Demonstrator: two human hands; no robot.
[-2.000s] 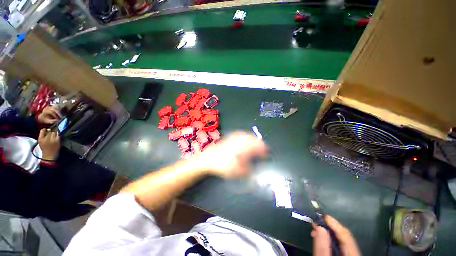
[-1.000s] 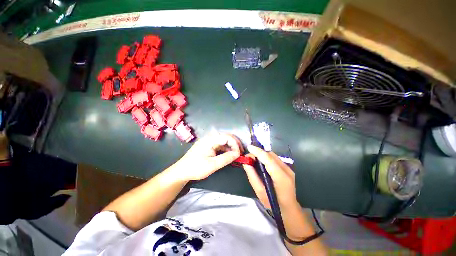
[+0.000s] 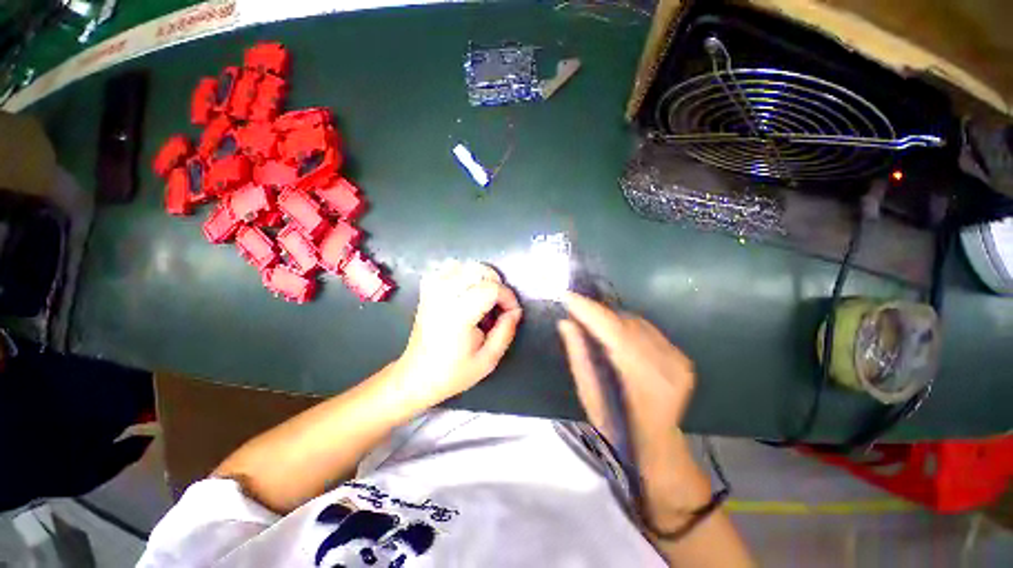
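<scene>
My left hand [image 3: 461,327] is above the bench, its thumb and fingertips pinched together; a bit of red shows between the fingers, too small to make out. My right hand [image 3: 631,361] holds the black soldering iron [image 3: 614,408] like a pen, its front part blurred and its tip not clear. A bright, glare-washed white piece [image 3: 547,264] lies between and just beyond both hands. A small white part [image 3: 471,164] with a thin wire lies farther off. Red plastic housings [image 3: 267,178] lie heaped at the left.
A blue-grey board piece [image 3: 501,74] lies at the far side. The fume fan [image 3: 766,122] stands in a cardboard box [image 3: 933,50] at right, a speckled strip [image 3: 700,202] before it. A yellowish-green roll [image 3: 878,346] and black cords are at right. A flat black object [image 3: 121,135] lies far left.
The view has shifted down and right. The red housing seen clearly at my left fingers one second ago now shows only as a bit of red. My right hand has moved slightly away from my left.
</scene>
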